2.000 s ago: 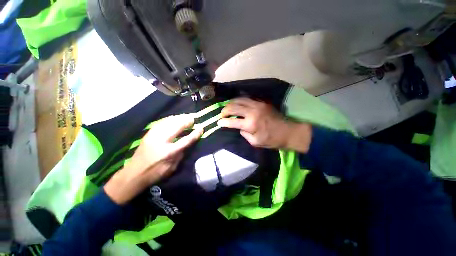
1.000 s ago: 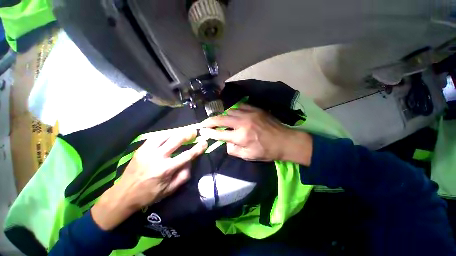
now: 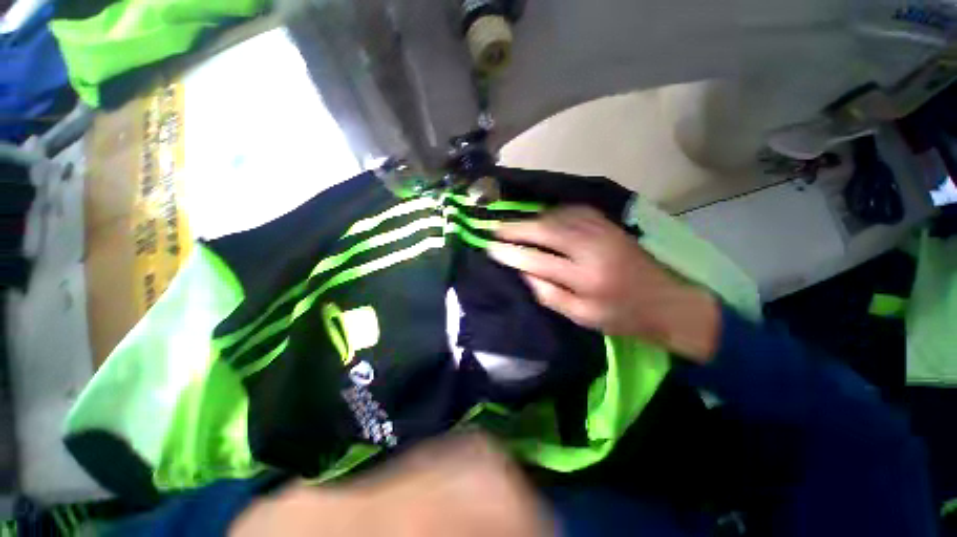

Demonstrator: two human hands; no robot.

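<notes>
A black garment body with neon-green stripes lies under the sewing head, its stripes meeting at a vertical seam just in front of the needle area. A neon-green hat-like logo and small white lettering show on its left half. Pale green panels hang at both sides. White patches show in the dark cloth right of the seam. My right hand lies on the stripes right of the seam, fingers extended; whether it pinches cloth is unclear. My left hand is blurred and cut off at the bottom edge, over the lower garment; its fingers are unclear.
A brown cardboard strip with yellow printed tape lies left of the white machine bed. Neon-green and black fabric is at the upper left. A small black item lies under the machine arm at right. More green pieces are at the far right.
My left hand has left the stripes and moved down towards me. My right hand has shifted right, with its fingers more spread. The seam, stripes and green logo are now uncovered.
</notes>
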